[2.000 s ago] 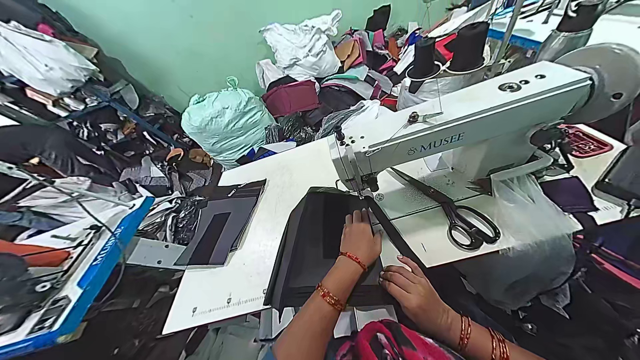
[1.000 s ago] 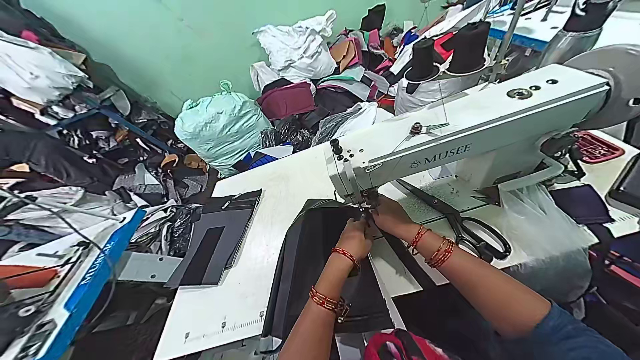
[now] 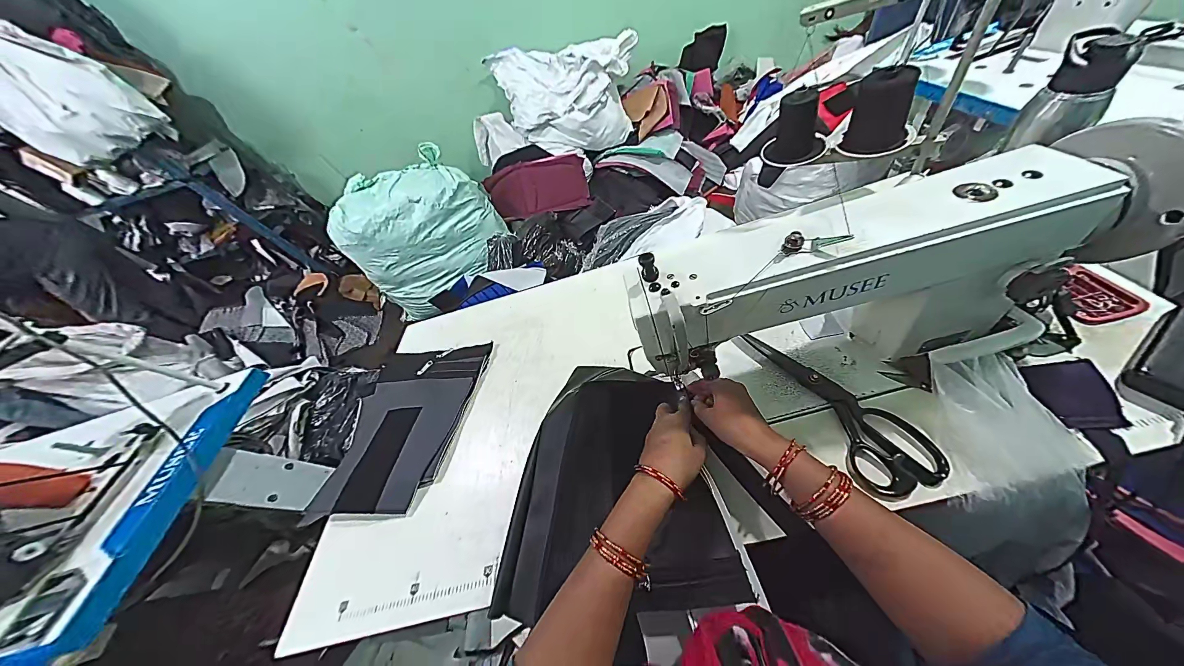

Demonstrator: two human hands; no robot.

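A white Musee sewing machine (image 3: 879,268) stands on a white table (image 3: 444,536), its needle area just above my fingertips. My left hand (image 3: 673,444) rests over dark fabric (image 3: 601,462), fingers bent close to the presser foot. Right beside it, my right hand (image 3: 731,416) has its thumb and fingers pinched together at the foot. A black strip (image 3: 749,476) runs from there toward the lower right. Whether the fingertips hold the strip, the fabric or thread is too small to tell.
Black-handled scissors (image 3: 869,435) lie right of my right hand. Grey and black fabric pieces (image 3: 398,444) lie at the table's left. Thread cones (image 3: 879,109) stand behind the machine. A green bag (image 3: 416,227) and fabric scraps sit by the wall.
Two seconds ago both hands lay lower, the left flat on the dark fabric and the right near its edge. Both moved up to the needle area, where they have stayed since one second ago.
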